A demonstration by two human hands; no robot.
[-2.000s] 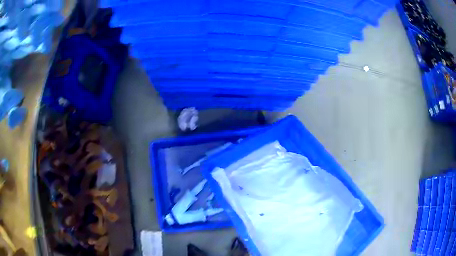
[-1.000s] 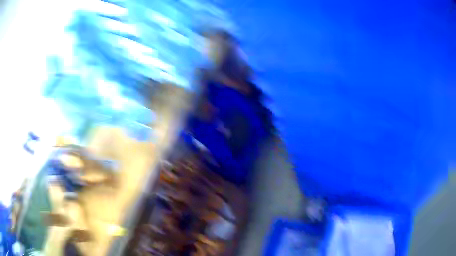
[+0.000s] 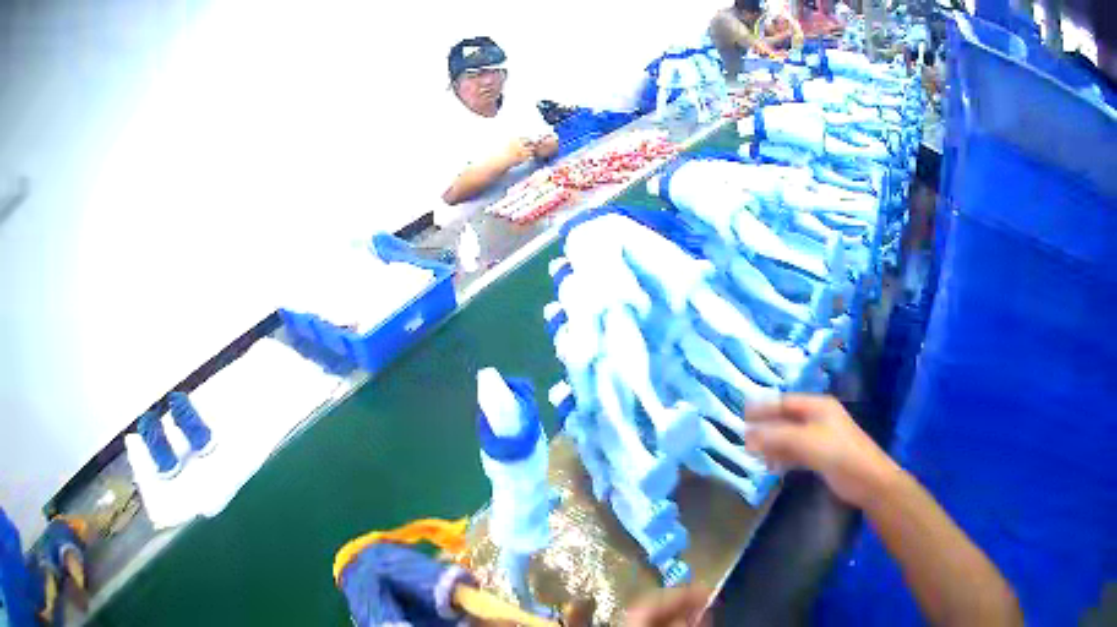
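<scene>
Many pale-blue figure parts with dark-blue trim (image 3: 625,319) lie in long overlapping rows on the tan bench (image 3: 747,521). My right hand (image 3: 802,441) is at the ends of the nearest limbs, fingers bent; whether it grips one cannot be told. My left hand (image 3: 668,609) is blurred and mostly cut off by the bottom edge, so its hold is hidden. A single pale-blue part with a dark-blue band (image 3: 515,465) stands upright left of the heap. An orange-and-blue figure (image 3: 404,582) lies at the bottom, partly cut off.
A green strip (image 3: 404,404) runs beyond the bench. Across it are a blue crate (image 3: 410,325), two dark-blue pieces on a white sheet (image 3: 245,423), red-and-white parts (image 3: 582,178) and a seated person (image 3: 490,135). Tall blue crates (image 3: 1017,306) stand at right. More people are far back.
The view has swung left and up from the floor crates and brown parts to the bench, the pale-blue rows and the person opposite. Both hands now show; neither was clearly seen before.
</scene>
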